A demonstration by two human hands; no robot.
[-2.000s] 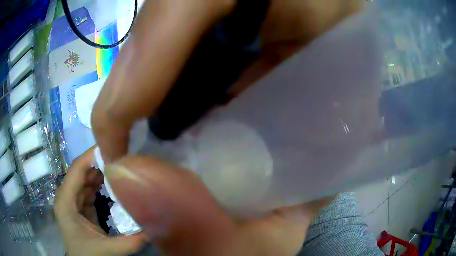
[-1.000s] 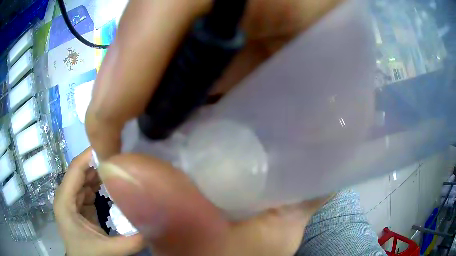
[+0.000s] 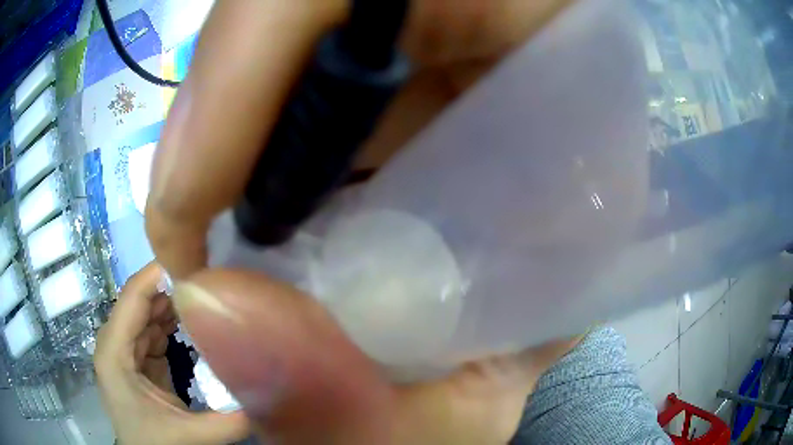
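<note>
My right hand [image 3: 287, 348] is bare, large and blurred close to the camera. Its thumb and fingers hold the tip end of a translucent dispensing syringe [image 3: 539, 191], whose barrel runs to the right edge. A whitish round shape [image 3: 391, 287] shows through the barrel. A black finger switch [image 3: 317, 139] lies between the fingers at the tip end. My left hand [image 3: 130, 365] is behind at the lower left, curled around white plastic parts [image 3: 211, 389], mostly hidden by my right thumb. The needle is hidden.
Clear blister trays with columns of white blocks [image 3: 65, 288] stand at left. A black cable [image 3: 130, 59] loops over the picture-printed cover [image 3: 117, 139]. A blue crate [image 3: 35, 35] is at the upper left. A red stool [image 3: 691, 424] stands on the tiled floor [image 3: 674, 339] at lower right.
My right hand has shifted slightly left with the syringe and switch, which stands a little steeper. Less of the cable loop shows. My left hand has hardly moved.
</note>
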